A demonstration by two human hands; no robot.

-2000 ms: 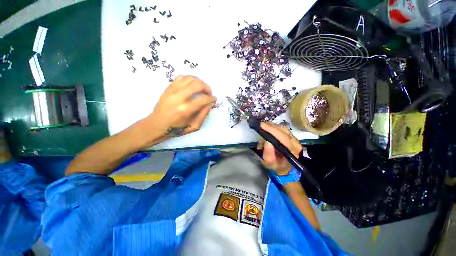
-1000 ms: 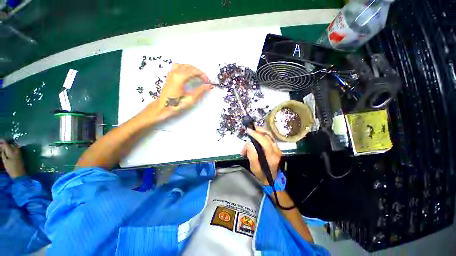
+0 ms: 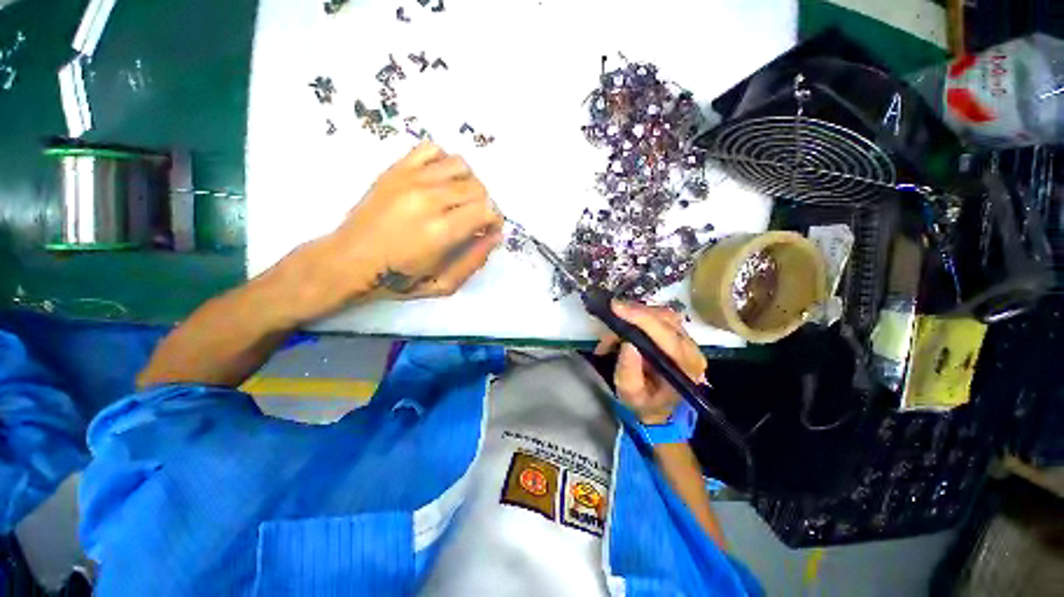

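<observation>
My right hand (image 3: 651, 359), with a blue wristband, holds a black soldering iron (image 3: 653, 357). Its thin metal tip points up and left to the fingertips of my left hand. My left hand (image 3: 429, 222) is over the white sheet (image 3: 531, 117), thumb and fingers pinched together at a tiny component (image 3: 511, 241), mostly hidden by the fingers. The iron's tip is at or very near it; contact cannot be told. A heap of small silver-dark components (image 3: 648, 152) lies right of my left hand. Separated small parts (image 3: 376, 114) lie beyond my left hand.
A solder wire spool (image 3: 96, 198) stands at left, two white strips (image 3: 75, 96) beyond it. Right of the heap are a tan ring container (image 3: 758, 286), a black fan (image 3: 805, 157), a yellow sponge (image 3: 943, 362) and a plastic bottle (image 3: 1003, 91). Another person's blue sleeve (image 3: 41, 420) is at far left.
The view has shifted. Since one second ago my left hand has come from beside the heap's far part back toward me, and the iron's tip has swung left to its fingertips.
</observation>
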